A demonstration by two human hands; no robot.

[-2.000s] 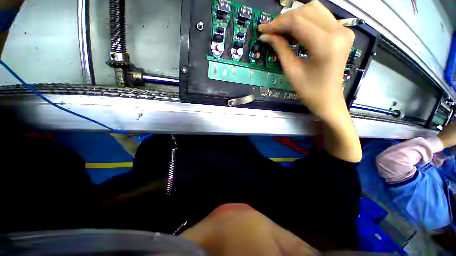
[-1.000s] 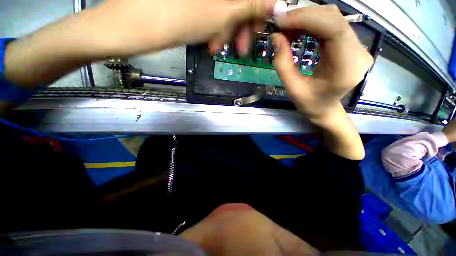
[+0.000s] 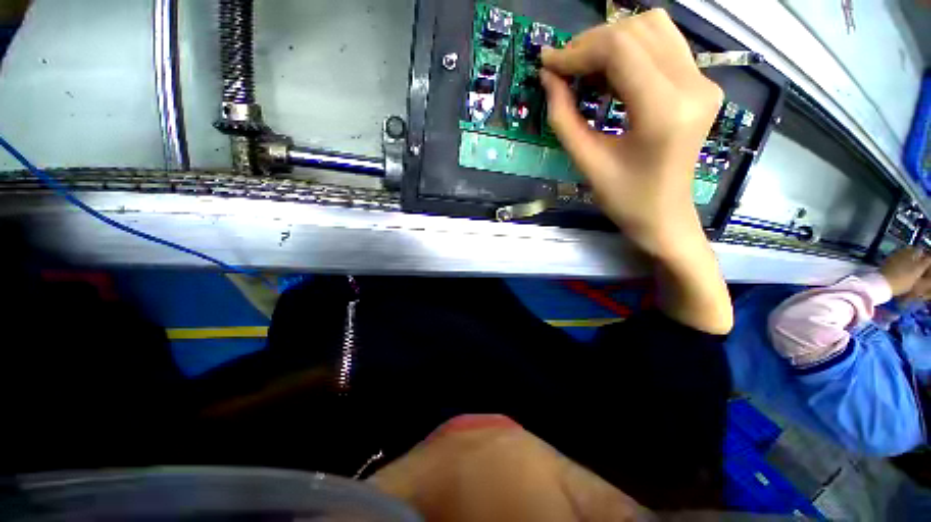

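Observation:
A green PCB panel (image 3: 487,76) with small black, silver and white parts lies in a black pallet (image 3: 439,112). The pale green edge rail (image 3: 510,156) runs along its near side. My right hand (image 3: 638,127) is over the middle of the panel, thumb and forefinger pinched together low at the boards; whether a part is between the fingertips cannot be told. The hand hides much of the panel. My left hand is not in view.
The pallet rides on conveyor rails (image 3: 337,240) with a dark chain. Metal clips (image 3: 526,210) sit at its long edges. A thin blue cord (image 3: 102,212) crosses the rail at left. Another person's sleeve (image 3: 829,324) shows at right, with blue bins (image 3: 761,469) below.
My left hand reached over the panel one second ago and is now out of view. The pallet has shifted right. My right hand's fingertips have returned low to the boards.

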